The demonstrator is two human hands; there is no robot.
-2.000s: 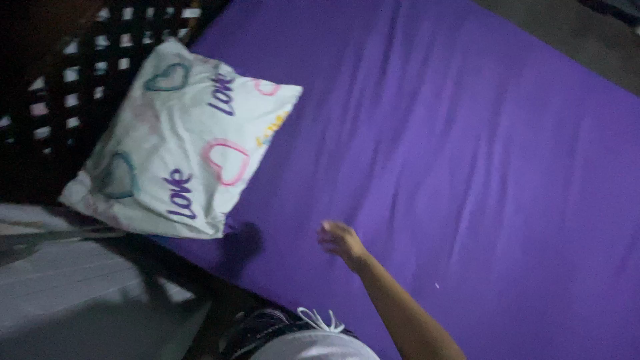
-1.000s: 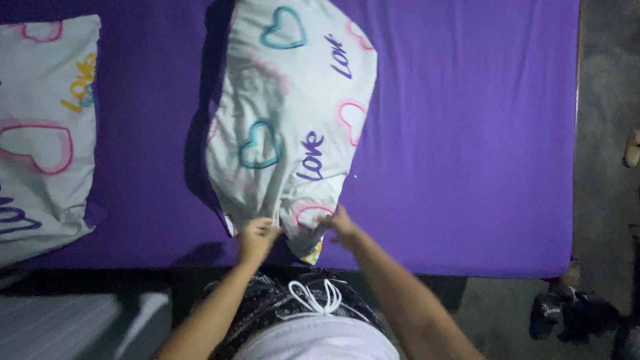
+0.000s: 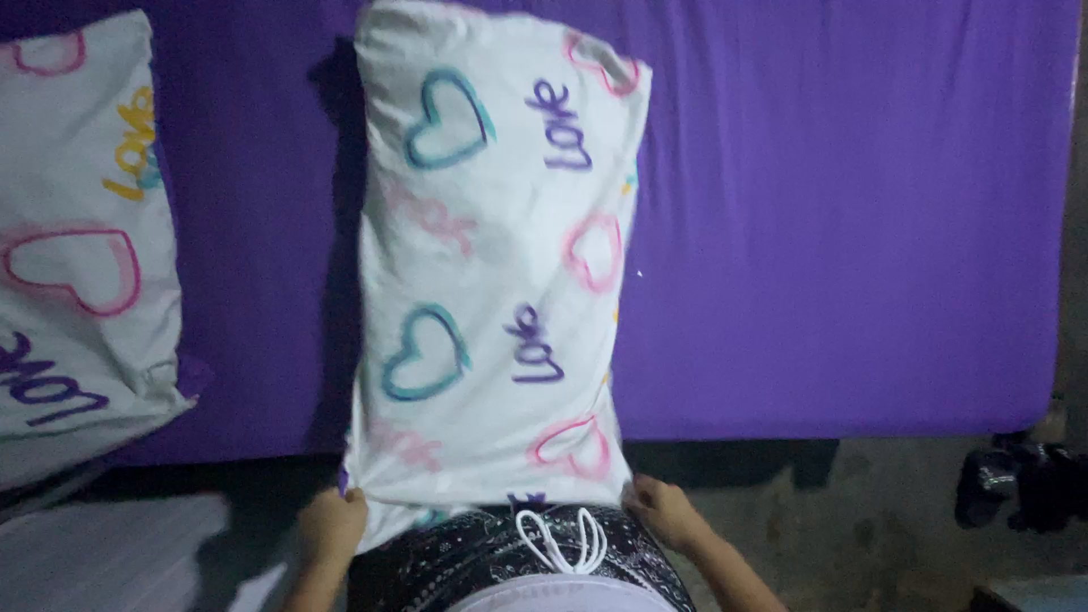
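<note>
A white pillow (image 3: 501, 255) printed with hearts and lettering stretches out in front of me over a bed with a purple sheet (image 3: 833, 238). My left hand (image 3: 333, 523) grips its near left corner. My right hand (image 3: 667, 510) holds the near right corner. The pillow's near end reaches past the bed edge to my patterned dark shorts. A second pillow (image 3: 76, 255) in a matching case lies on the bed at the far left, partly out of view.
A pale grey surface (image 3: 127, 552) lies beside the bed at the lower left. Dark objects, perhaps footwear (image 3: 1020, 489), are on the grey floor (image 3: 807, 518) past the bed's near right corner.
Two seconds ago only one pillow was in view. A second one is now between my hands, straighter than a second ago, and my hands have moved apart to its corners.
</note>
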